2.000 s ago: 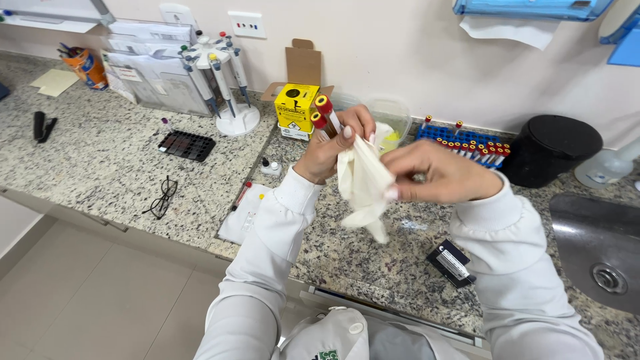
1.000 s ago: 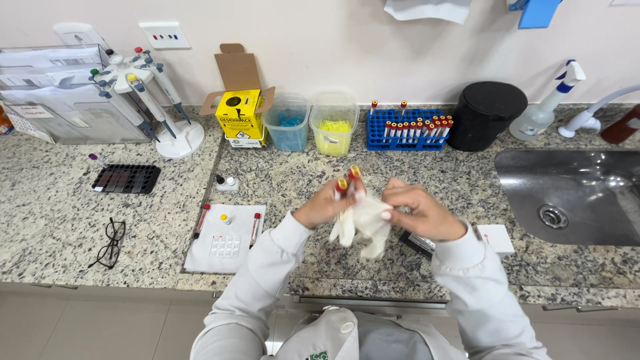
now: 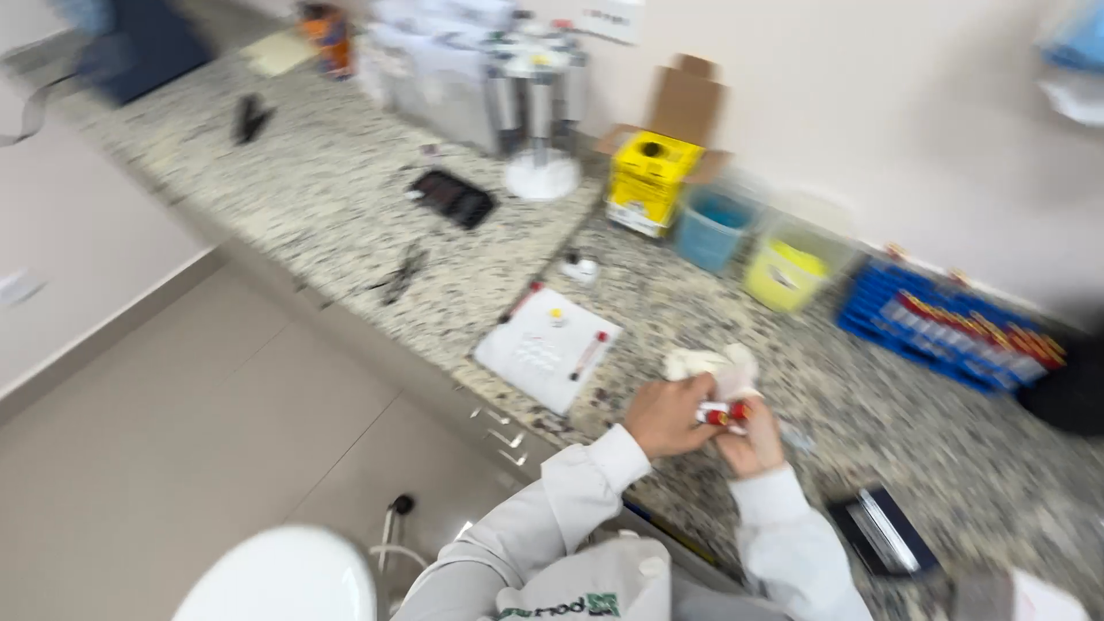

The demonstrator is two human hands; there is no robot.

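Observation:
My left hand [image 3: 671,417] and my right hand [image 3: 752,438] meet over the granite counter. Between them are red-capped blood tubes [image 3: 723,414], their caps facing me; which hand bears them is blurred. Off-white gloves [image 3: 735,369] stick out past my fingers, bunched up. To the left lies a white sheet [image 3: 545,349] with a red-capped tube [image 3: 590,355] on its right part, another tube [image 3: 521,302] at its upper left edge and a small yellow-topped item [image 3: 556,316]. A small white dropper bottle [image 3: 579,267] stands just above the sheet.
Behind stand a yellow sharps box [image 3: 653,177], a tub of blue tips [image 3: 716,224], a tub of yellow tips [image 3: 789,267] and a blue tube rack [image 3: 949,319]. Further left are a pipette stand [image 3: 541,172], a black rack [image 3: 453,197] and glasses [image 3: 404,274]. A dark case [image 3: 884,530] lies right.
The view has swung left and tilted. My hands, apart with the gloves stretched between them one second ago, are now close together, and the gloves are bunched beyond them.

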